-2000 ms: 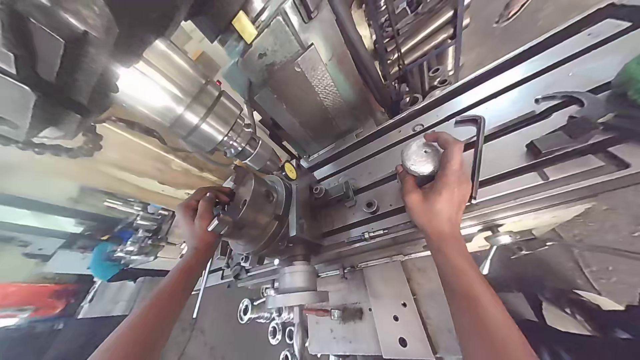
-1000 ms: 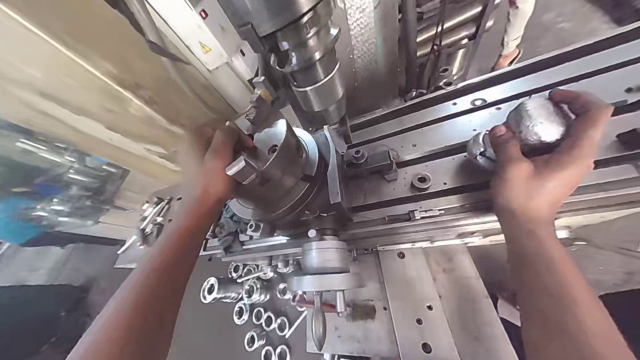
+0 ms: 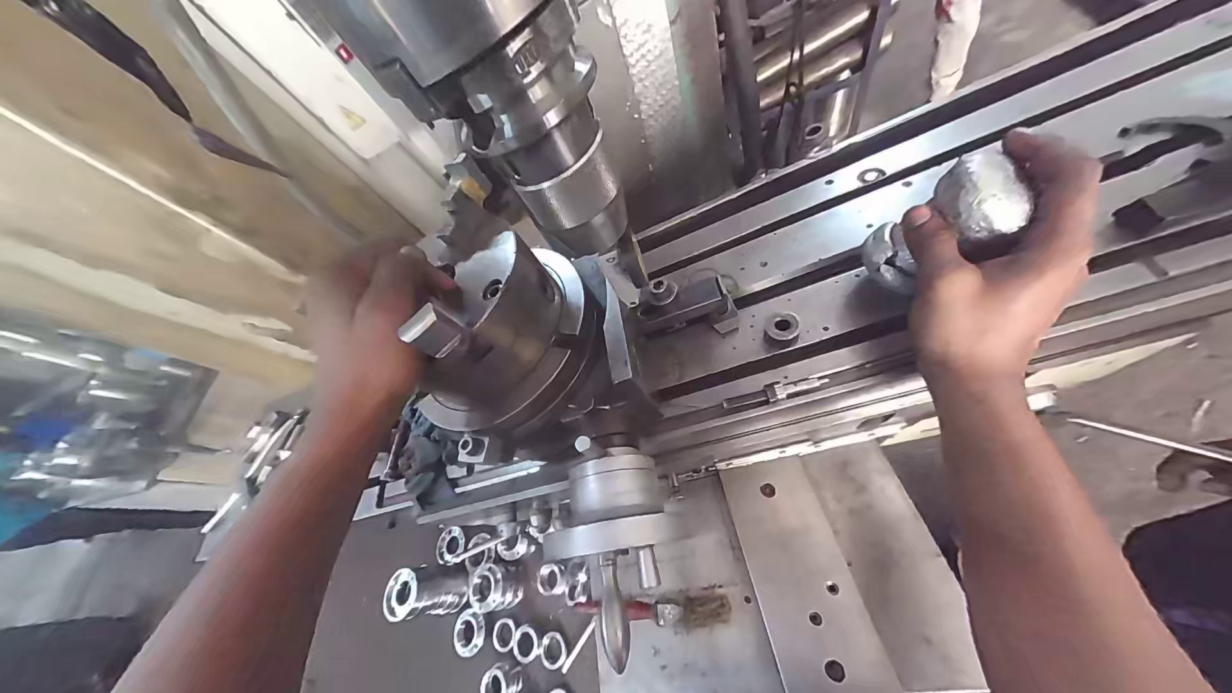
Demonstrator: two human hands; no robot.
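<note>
My left hand (image 3: 371, 318), somewhat blurred, rests at the jaws of a steel chuck (image 3: 510, 332) mounted on a rotary indexing head; what its fingers grip there is hidden. A chuck jaw (image 3: 433, 330) sticks out beside the fingertips. My right hand (image 3: 1001, 260) holds a rounded, shiny metal piece (image 3: 984, 197) above the slotted machine table. A second rounded metal piece (image 3: 887, 258) is just left of my right thumb, against the table. The milling spindle with its tool holder (image 3: 568, 173) comes down behind the chuck.
A clamp block (image 3: 688, 306) and a round collar (image 3: 782, 327) sit on the slotted table (image 3: 828, 226). Below the chuck is a handwheel (image 3: 611, 534). Several metal rings (image 3: 469, 632) and a brush (image 3: 703, 610) lie near it. A hook-shaped tool (image 3: 1169, 130) is at the right.
The right hand with its rounded metal piece has moved right along the table, away from the chuck. A second rounded piece shows beside it. My left hand stays at the chuck. The view has shifted.
</note>
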